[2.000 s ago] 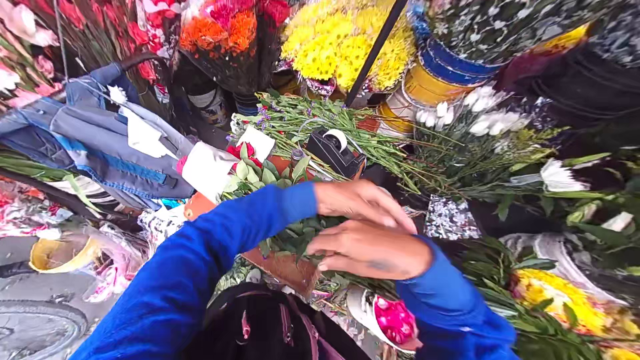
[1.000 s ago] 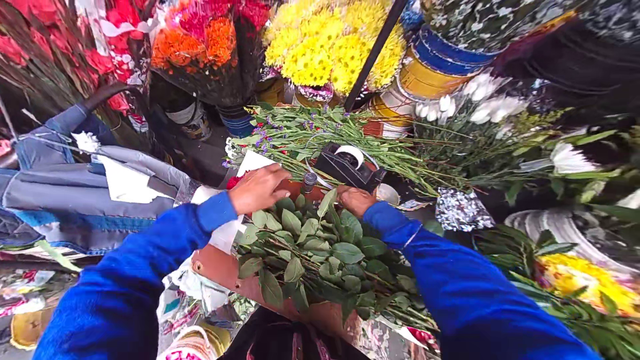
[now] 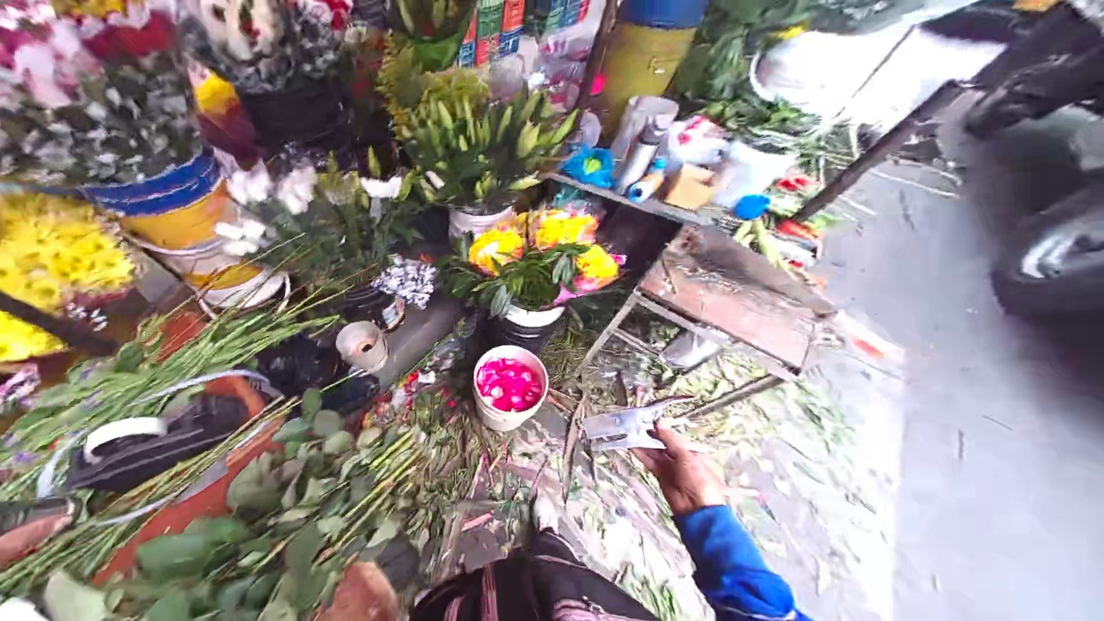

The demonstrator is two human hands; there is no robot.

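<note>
My right hand (image 3: 686,474) grips a pale, silvery object (image 3: 630,424), its exact kind blurred, above the littered ground. A blurred skin-toned shape shows at the left edge; I cannot tell whether it is my left hand. At the lower left, leafy cut stems (image 3: 293,517) lie over the red-brown work surface (image 3: 220,470). A black tape dispenser (image 3: 147,453) with a white roll stands among long green stems. Left of my right hand is a white bucket (image 3: 509,418) of pink petals or blooms.
A worn wooden table (image 3: 733,289) stands at the right, by a shelf of supplies (image 3: 642,200). Buckets of yellow chrysanthemums (image 3: 60,259) and white flowers line the left. Cut leaves litter the ground. A vehicle wheel (image 3: 1061,259) is at the far right.
The view has swung far to the right. Both hands were at the leafy stems on the work surface; my right hand is now away from them, holding a silvery object.
</note>
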